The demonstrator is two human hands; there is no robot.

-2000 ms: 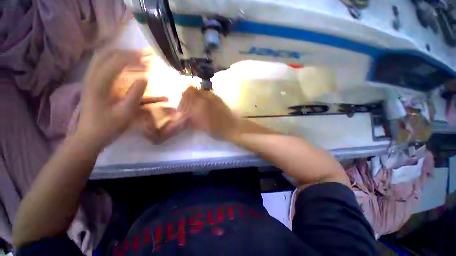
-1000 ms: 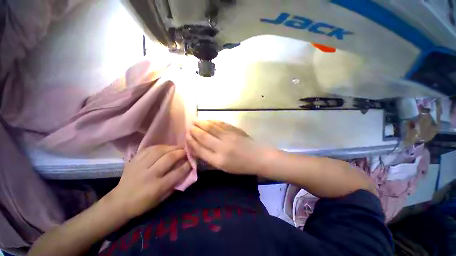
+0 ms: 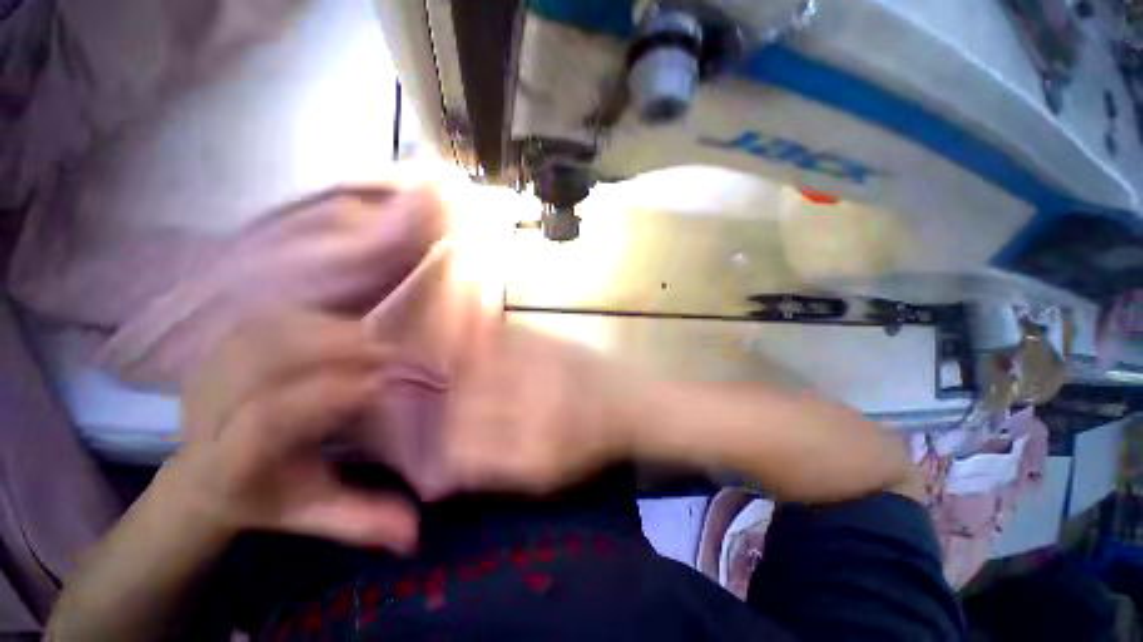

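Observation:
A dusty-pink garment piece [image 3: 301, 257] lies in folds on the white table, left of and below the needle area, its near end at the table's front edge. My left hand [image 3: 295, 433] is blurred over its near left part, thumb apart from the fingers; whether it grips cloth cannot be told. My right hand [image 3: 533, 414] is blurred and closed on the near end of the cloth; its fingertips are hidden. The presser foot area [image 3: 560, 223] of the white sewing machine [image 3: 752, 113] stands above the cloth's far end in bright glare.
A pink fabric heap [image 3: 57, 251] hangs at the left. A small dark elongated piece [image 3: 798, 306] lies on the bed right of the needle. Crumpled pink and white pieces [image 3: 990, 483] hang below the table at the right. A dark control panel [image 3: 1084, 257] is at the head's right end.
The cloth came into view on the table after two seconds ago. Since one second ago, my left hand has moved left and its thumb has opened; my right hand has closed more. The view has shifted.

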